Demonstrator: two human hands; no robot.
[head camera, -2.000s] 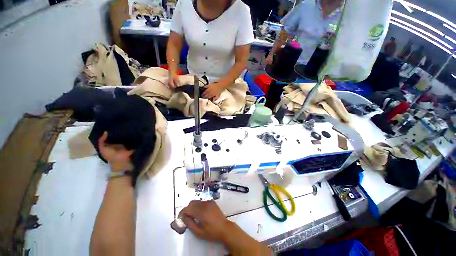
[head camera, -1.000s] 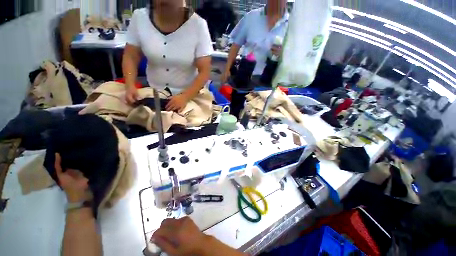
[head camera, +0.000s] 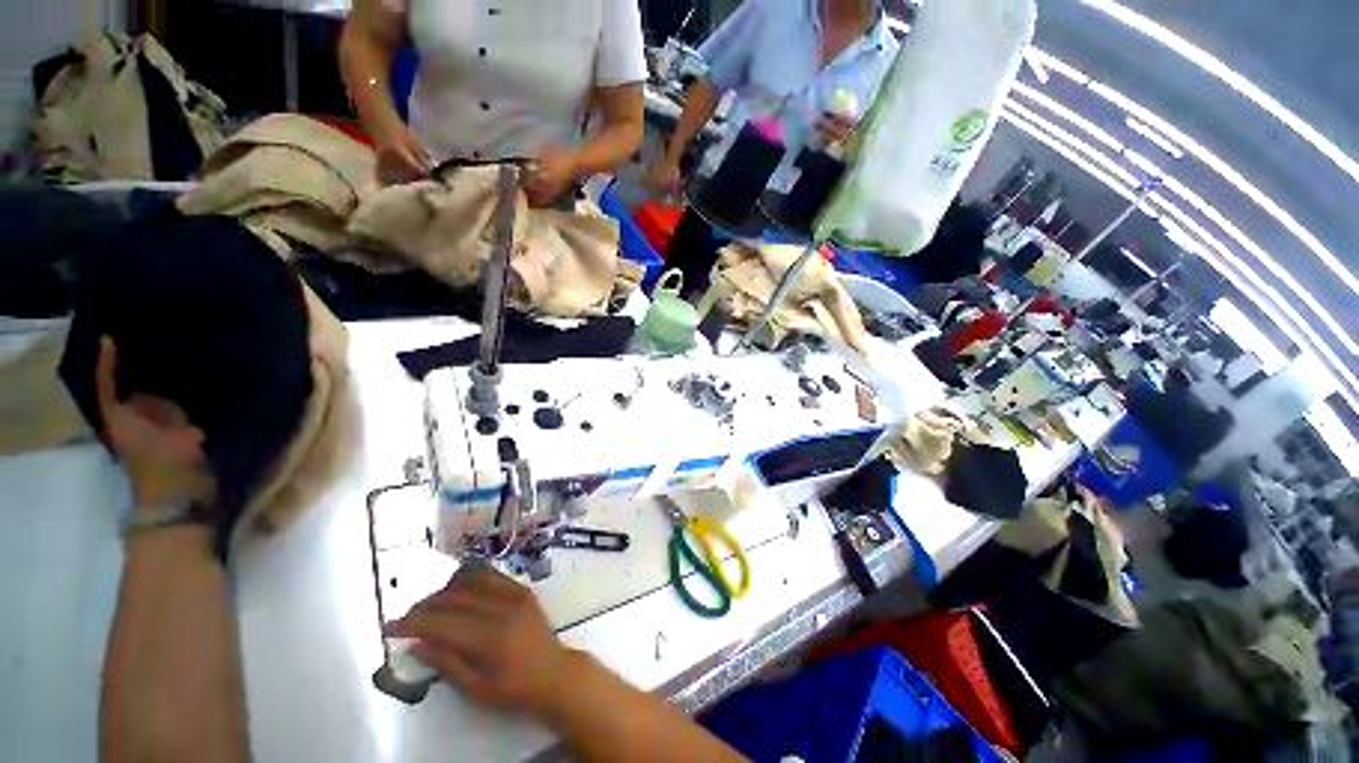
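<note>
My left hand is at the left, its fingers pressed into a bunched black fabric panel. Beige fabric shows along the right edge of the black cloth. My right hand lies low at the front of the lockstitch machine, just below the presser foot and needle area. Its fingers are bent over the bed corner, by a small metal part. Whether it holds anything is hidden.
Scissors with green and yellow loops lie right of the needle, near a black slotted tool. A green cup stands behind the machine. Two people stand across the table, one handling beige cloth. Blue crates are below the table edge.
The camera view has turned, so the machine and table appear further left. My left hand stays on the black cloth and my right hand stays near the machine's bed corner.
</note>
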